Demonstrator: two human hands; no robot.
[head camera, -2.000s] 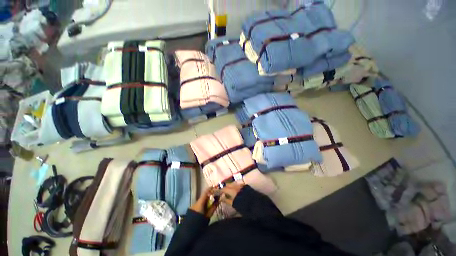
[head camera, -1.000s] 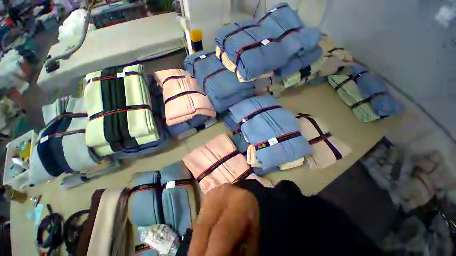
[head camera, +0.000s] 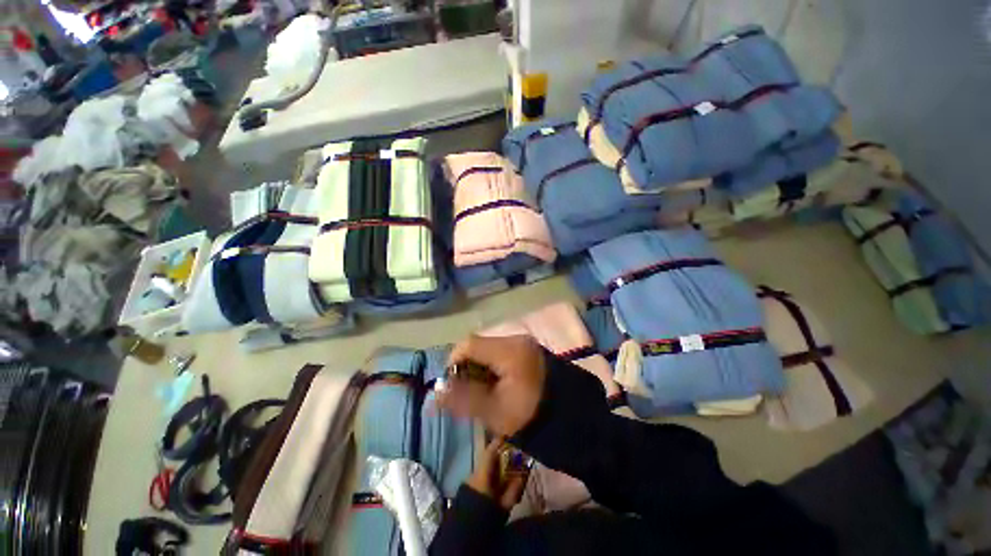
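Observation:
My right hand is raised over the pink bundle and the grey-blue bundle. Its fingers are bent and blurred, with something small and dark at them; I cannot tell whether it is held. My left hand is lower, partly hidden below the right, with its fingers around a small dark and yellowish item. The pink bundle has dark bands and is partly covered by my hands and sleeve. A crinkled clear packet lies on the grey-blue bundle, with a white stick across it.
Blue bundles, a green-and-dark bundle and other banded bundles lie around on the pale table. At left are a brown-cream bundle, black coils, red-handled scissors and a white basket. Metal racks stand at lower left.
The view has shifted left, so the bundles appear further right. My right hand, large and close to the camera a second ago, is now lower and further away. My left hand shows again.

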